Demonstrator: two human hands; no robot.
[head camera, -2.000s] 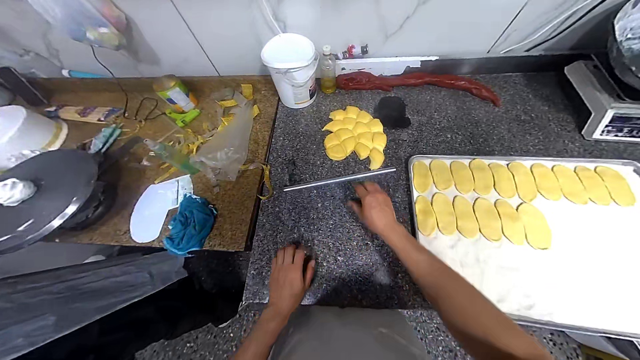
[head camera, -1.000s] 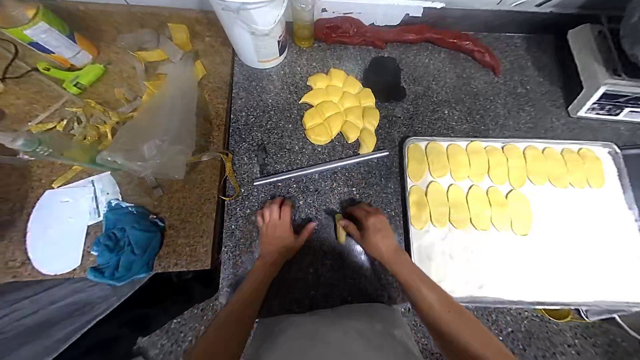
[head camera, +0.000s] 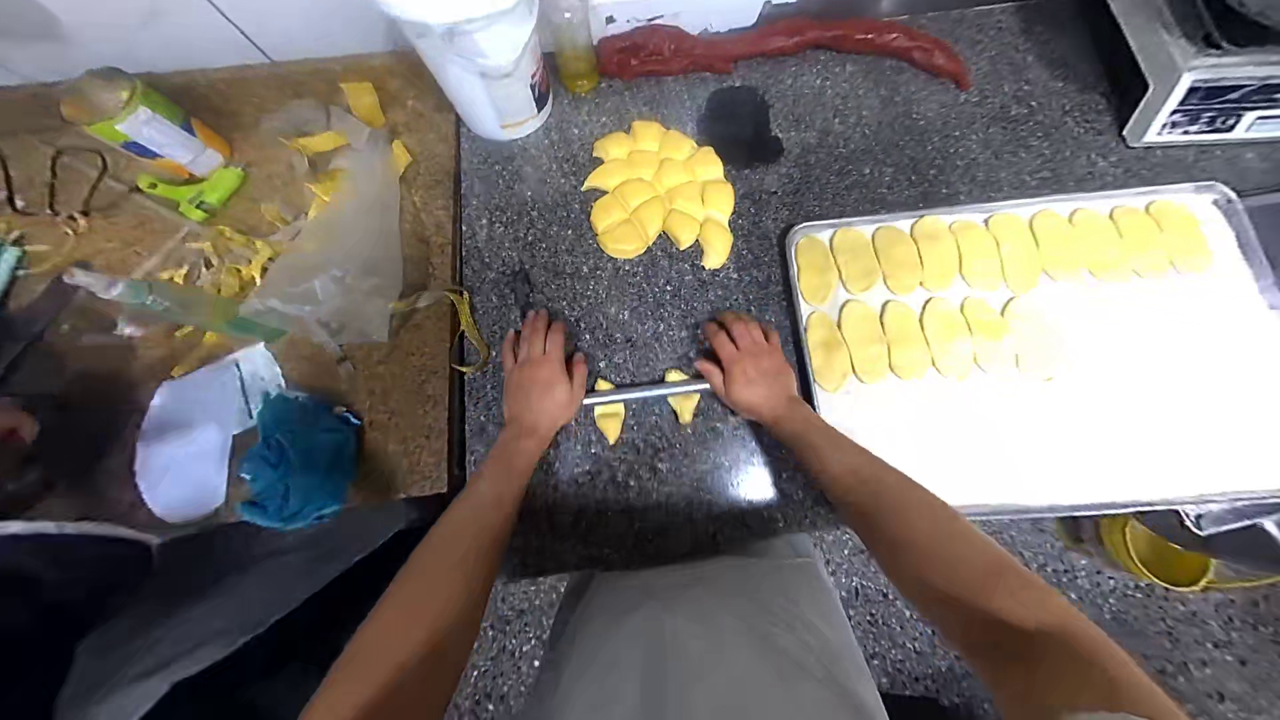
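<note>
A thin metal rod (head camera: 645, 391) lies crosswise over two small yellow dough pieces, one on the left (head camera: 609, 421) and one on the right (head camera: 684, 405). My left hand (head camera: 541, 381) covers the rod's left end, palm down, and my right hand (head camera: 748, 367) lies over its right end the same way. Beyond the hands a cluster of cut yellow dough pieces (head camera: 665, 185) rests on the dark speckled countertop (head camera: 620, 310). To the right, flattened oval dough pieces (head camera: 939, 255) stand in two rows on a metal tray (head camera: 800, 330) with a white surface.
A white bucket (head camera: 490, 75), an oil bottle (head camera: 575, 50) and a long dark-red wrapped bundle (head camera: 780, 42) stand or lie at the back. A scale (head camera: 1210, 90) is at the back right. The brown counter (head camera: 420, 400) holds plastic film, scraps, a can (head camera: 150, 125) and a teal cloth (head camera: 300, 460).
Both hands have gone onto the metal rod, which lay beyond them a second ago. Two dough pieces now show under it. The view has shifted.
</note>
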